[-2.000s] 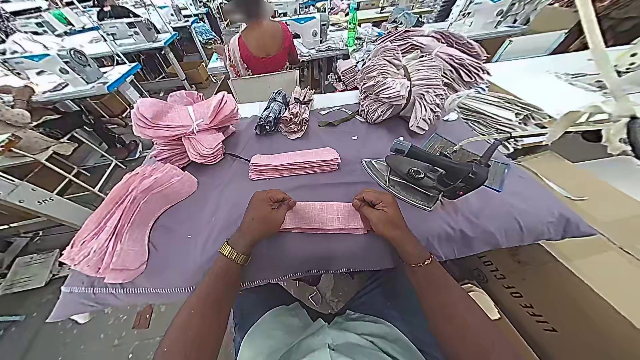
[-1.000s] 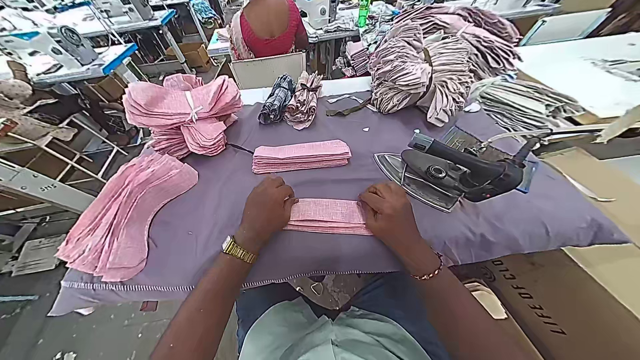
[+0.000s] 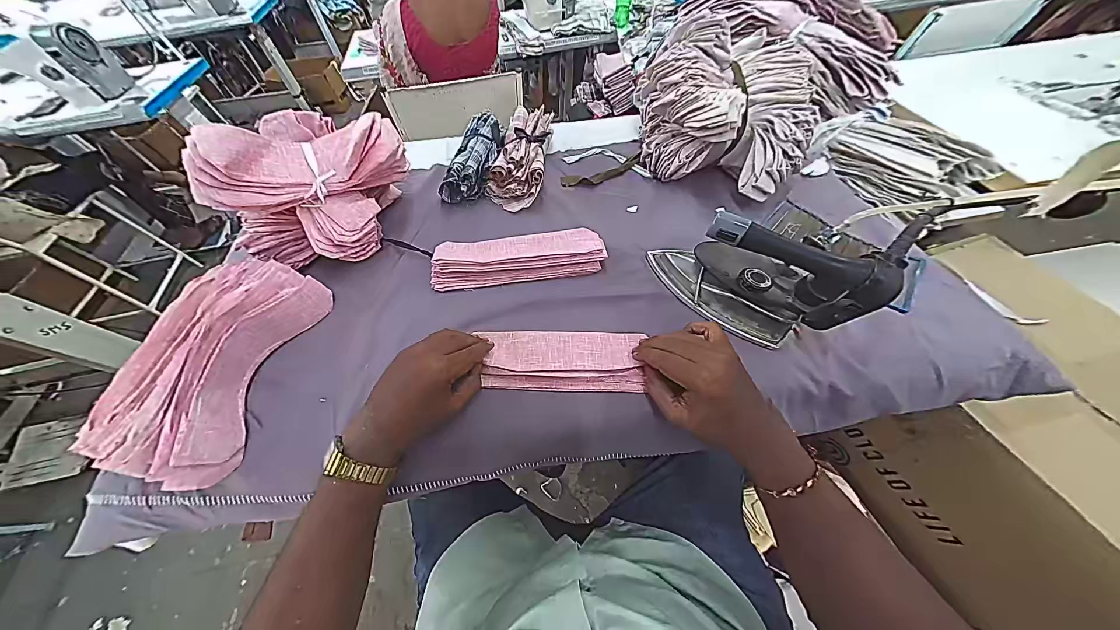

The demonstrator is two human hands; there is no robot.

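A short stack of pink fabric pieces [image 3: 564, 359] lies flat near the front of the padded purple ironing surface [image 3: 367, 350]. My left hand [image 3: 429, 385] pinches the top piece at its left end, and my right hand [image 3: 700, 385] pinches its right end. Just beyond them is another neat stack of pink pieces [image 3: 518, 259]. To the right of that stack, an electric iron [image 3: 787, 280] rests with its metal soleplate edge showing. Curved pink pieces [image 3: 210, 367] are fanned out at the left, with a tied pink bundle [image 3: 297, 179] behind them.
Two small tied fabric rolls [image 3: 494, 157] lie at the back edge. Large bundles of striped fabric [image 3: 735, 96] are piled at the back right, near the iron's cord. A cardboard box [image 3: 954, 490] stands at the lower right. A person [image 3: 446, 39] sits beyond a chair back, among sewing machines.
Both hands stay at the ends of the near pink stack, with only slight finger movement. The other stack and the iron have not plainly moved.
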